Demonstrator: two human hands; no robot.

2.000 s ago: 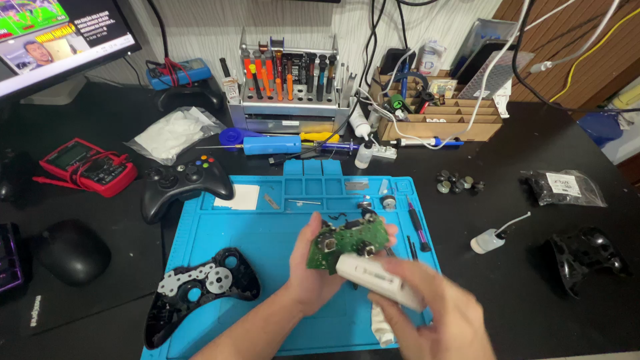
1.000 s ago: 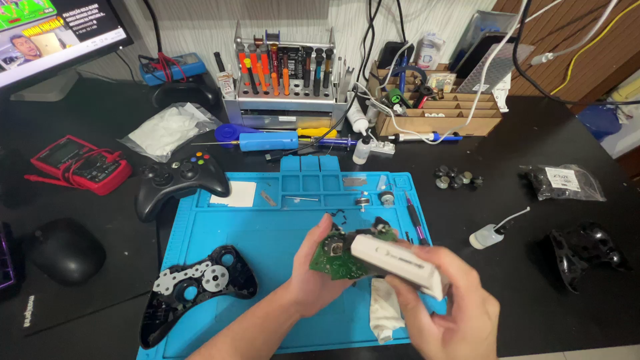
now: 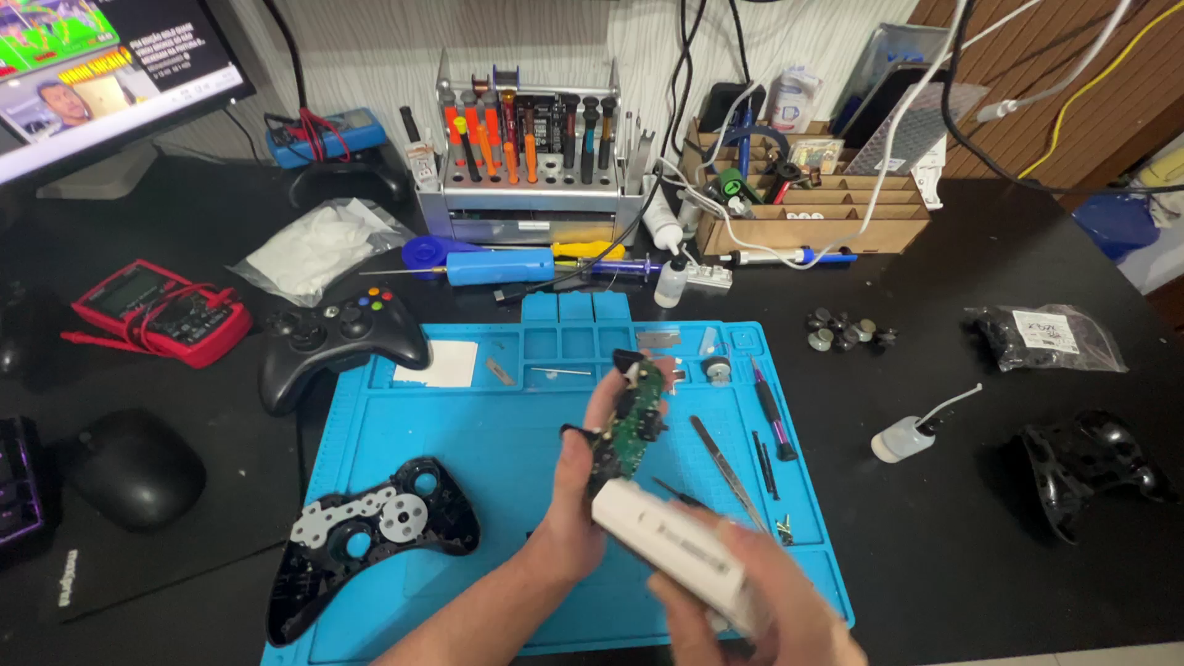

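Note:
My left hand (image 3: 573, 490) holds a green controller circuit board (image 3: 632, 430), tilted steeply, above the blue silicone repair mat (image 3: 444, 425). My right hand (image 3: 758, 592) grips a white block-shaped object (image 3: 680, 550) bearing writing; one end of it is against or very near the board's lower end, and its underside is hidden. On the mat's left lies an open black controller shell half (image 3: 370, 546) with grey rubber button pads. Metal tweezers (image 3: 726, 467), a purple-handled screwdriver (image 3: 772, 416) and small screws (image 3: 785, 529) lie to the right of my hands.
A black game controller (image 3: 342, 338) overlaps the mat's upper left corner. Beyond it are a red multimeter (image 3: 166, 310) and a screwdriver rack (image 3: 532, 190). Right of the mat lie loose thumbstick parts (image 3: 846, 331), a small bottle (image 3: 902, 439) and a glossy black shell (image 3: 1091, 472).
My left hand has turned the circuit board from lying fairly flat to steeply tilted. The crumpled white item seen on the mat near my right hand earlier is now mostly out of sight.

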